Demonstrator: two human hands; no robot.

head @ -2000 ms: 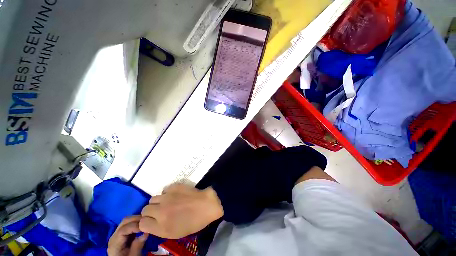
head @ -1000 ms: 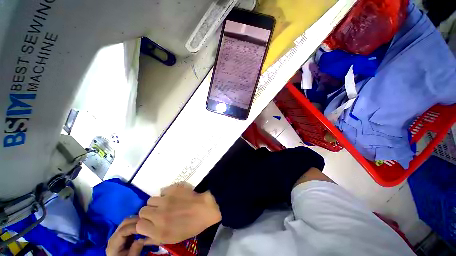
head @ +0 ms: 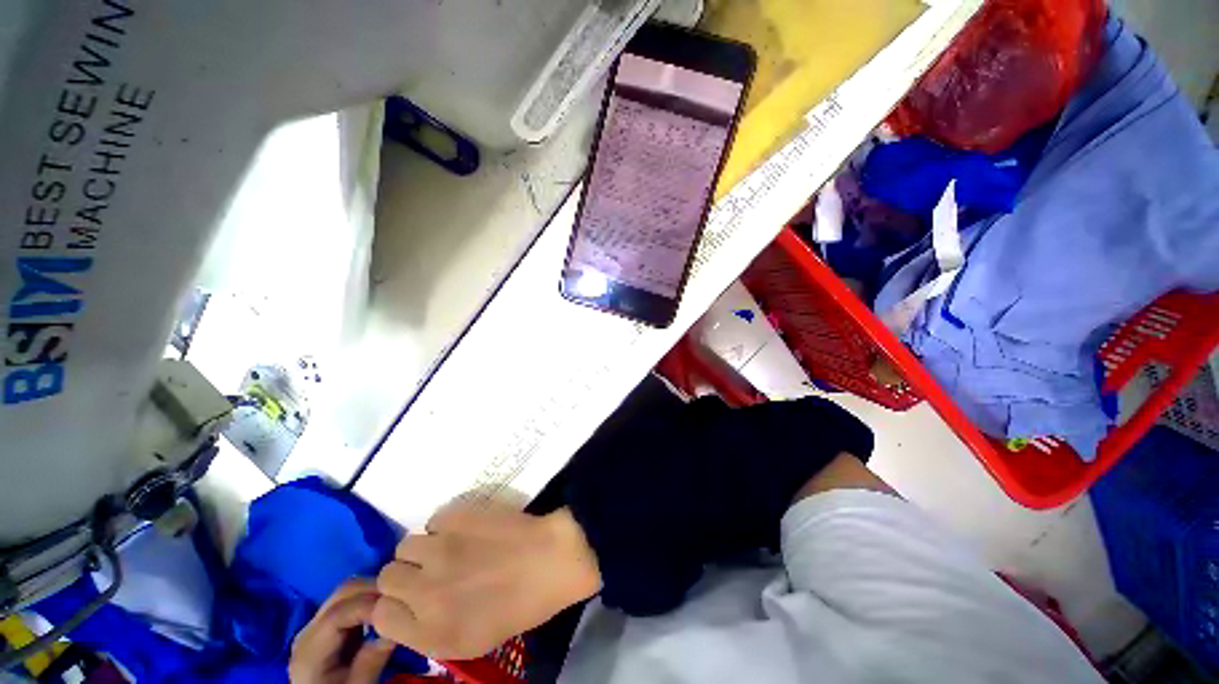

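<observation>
A royal-blue garment piece (head: 301, 541) lies bunched at the lower left, beside the sewing machine and over the table's front edge. My right hand (head: 488, 577) is bare, with a dark cover on the forearm, and its bent fingers close at the cloth's right side. My left hand (head: 334, 639) is cut off by the bottom edge. Its fingertips meet those of my right hand, with blue cloth between them. The pinched part is mostly hidden by my fingers. A light-blue fabric piece (head: 163, 581) lies left of the royal-blue cloth.
The sewing machine head (head: 201, 80) fills the upper left, with its needle plate (head: 267, 421) below. A smartphone (head: 659, 174) lies by the table's front edge, near dark-blue snips (head: 431, 134). A red basket (head: 1043, 488) at right holds light-blue garments (head: 1056, 241) and a red bag (head: 996, 74).
The camera view has shifted slightly, so the phone and basket appear a little further right. Both hands stay in nearly the same place and pose at the blue cloth.
</observation>
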